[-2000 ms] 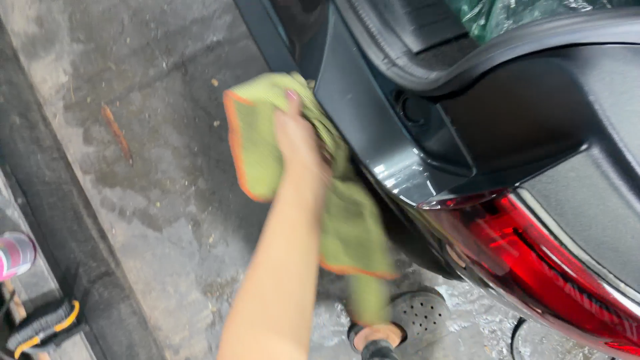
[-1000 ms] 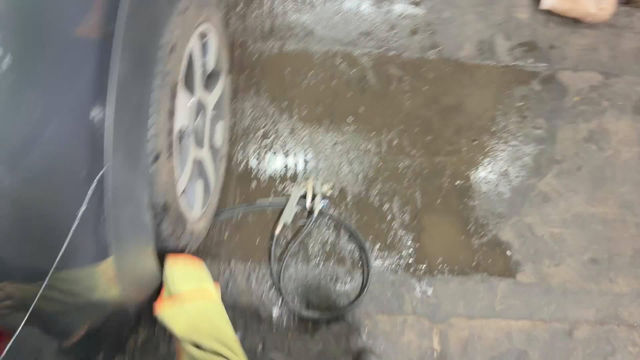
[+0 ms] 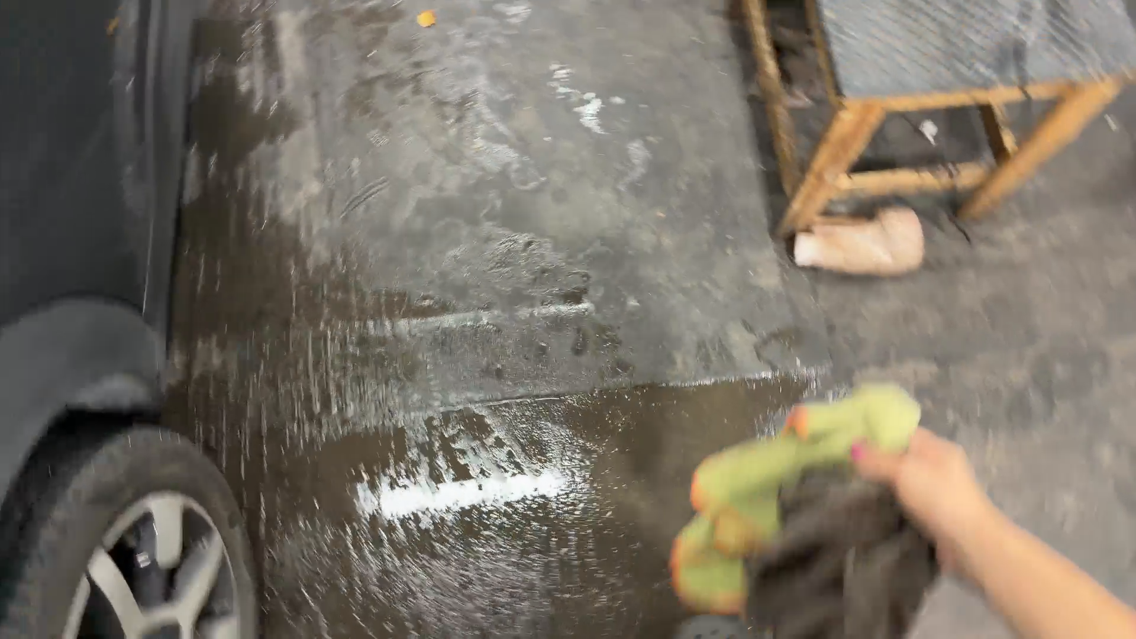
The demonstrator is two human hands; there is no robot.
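Observation:
At the lower right, my right hand [image 3: 927,479] is closed on a bunched green cloth [image 3: 754,479] with orange edging, which hangs over the wet floor. Below the cloth shows dark fabric [image 3: 843,559], blurred; whether it is clothing or a second cloth I cannot tell. The dark car [image 3: 80,177] stands along the left side, with its wheel [image 3: 151,541] at the lower left, well apart from the hand. My left hand is out of view.
A wooden-framed stand [image 3: 843,155] with a grey top is at the upper right. Beside its leg lies a pale rolled or bundled object [image 3: 861,241]. Puddled water [image 3: 470,493] covers part of the concrete floor. A small orange-yellow scrap [image 3: 427,18] lies near the top.
The view has swung from the car's rear light, past a wheel and a coiled hose, to the floor beside the car. The green cloth, earlier against the car body, is now away from it.

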